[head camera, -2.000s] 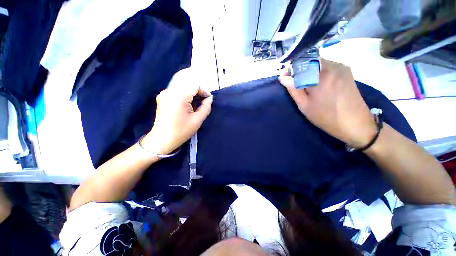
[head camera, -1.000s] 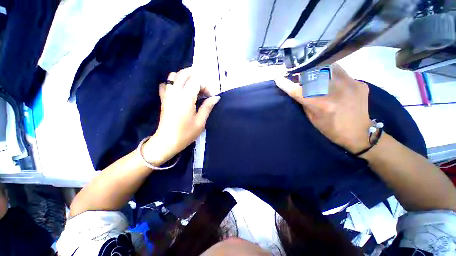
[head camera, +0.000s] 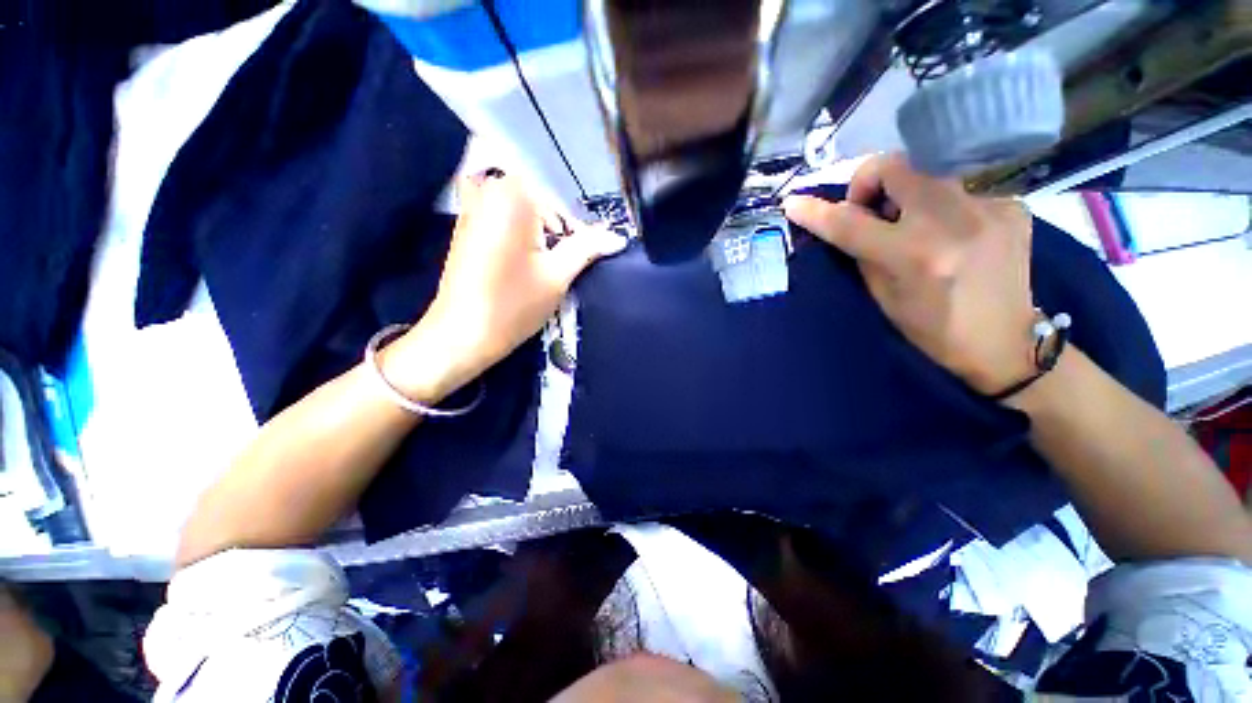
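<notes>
A dark navy garment panel (head camera: 769, 398) lies under the sewing machine head (head camera: 680, 110) and hangs over the table's front edge. My left hand (head camera: 508, 282) pinches the panel's top edge left of the machine head. My right hand (head camera: 941, 261) pinches the same edge right of it. A small grey-blue guard (head camera: 754, 264) sits over the cloth between the hands. The shiny head cover hides the needle and presser foot.
Other navy pieces (head camera: 330, 179) lie at the left. A ribbed pale tension knob (head camera: 982, 113) looms at upper right. A pink and blue tool (head camera: 1109, 227) lies farther right. White and navy scraps (head camera: 1023, 577) are below the table edge. Part of a person shows at lower left.
The machine head now looms between my hands, farther left in view. My right hand has come off the guard and pinches the edge to its right. The left navy pieces have shifted and changed shape.
</notes>
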